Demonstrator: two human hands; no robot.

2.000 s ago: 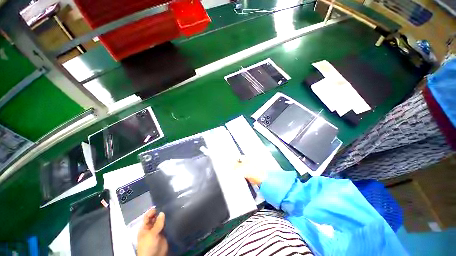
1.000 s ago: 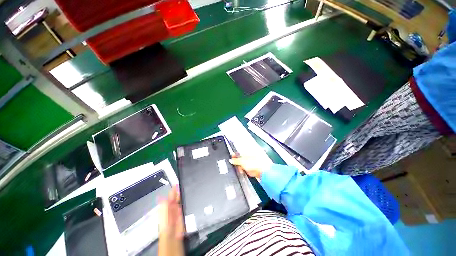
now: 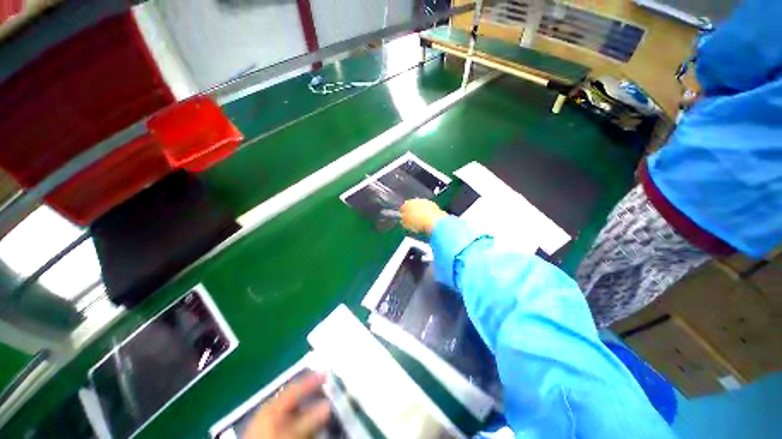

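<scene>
My right hand [image 3: 418,216] reaches forward in a blue sleeve, at the near right corner of a white-edged dark panel [image 3: 396,182] with a film glare on it. Its fingertips seem to touch something shiny there; the grip is unclear. My left hand [image 3: 290,413] is blurred at the bottom edge, over a dark panel with a white edge [image 3: 249,410]; whether it holds it I cannot tell. A long white strip [image 3: 364,364] lies beside it. Another white-edged panel [image 3: 399,287] is partly hidden by my right sleeve.
A white-edged panel [image 3: 167,360] lies at left. White sheets [image 3: 514,219] rest by a black sheet [image 3: 549,184] at right. A red tray [image 3: 195,135] and a black sheet [image 3: 159,231] are beyond the ledge. A person in a blue smock [image 3: 720,163] stands at right.
The view has swung to the right and up. My right hand has left the black panel with white patches and moved forward to the far panel. My left hand has blurred at the bottom edge.
</scene>
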